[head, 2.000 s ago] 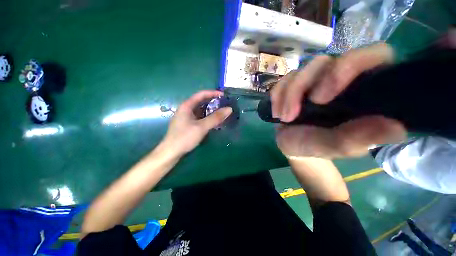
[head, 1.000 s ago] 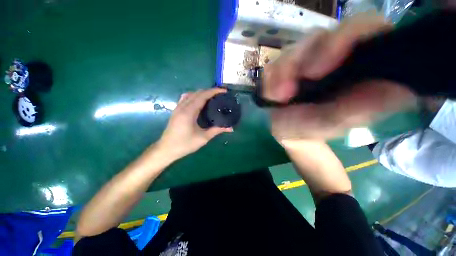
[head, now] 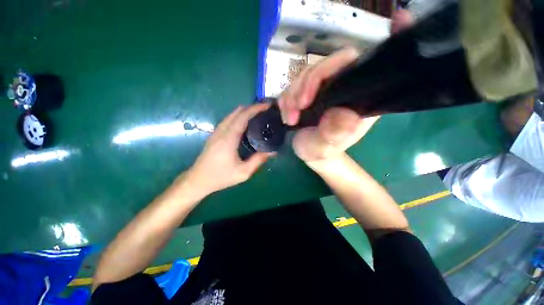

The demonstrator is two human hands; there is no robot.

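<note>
My left hand (head: pixel 223 152) holds the round black unit (head: pixel 265 132) by its sides, its dark round face with small holes turned up toward me. My right hand (head: pixel 325 110) is closed around the front end of the long black electric screwdriver (head: pixel 405 71), which slants from the upper right down to the unit. Tan tape shows near its rear. The tool's front end is at the right edge of the unit's face; the driver bit cannot be made out, so contact is unclear.
The white screw feeder (head: pixel 328 27) with a blue side stands just beyond my hands. At left on the green bench (head: pixel 149 71) lie an open circuit board unit (head: pixel 22 90) and a white-faced part (head: pixel 32 130). A person's light grey sleeve (head: pixel 501 181) is at right.
The unit's dark face has turned up into view. My right hand and the screwdriver have come down and left to the unit, and the tool's taped rear now shows.
</note>
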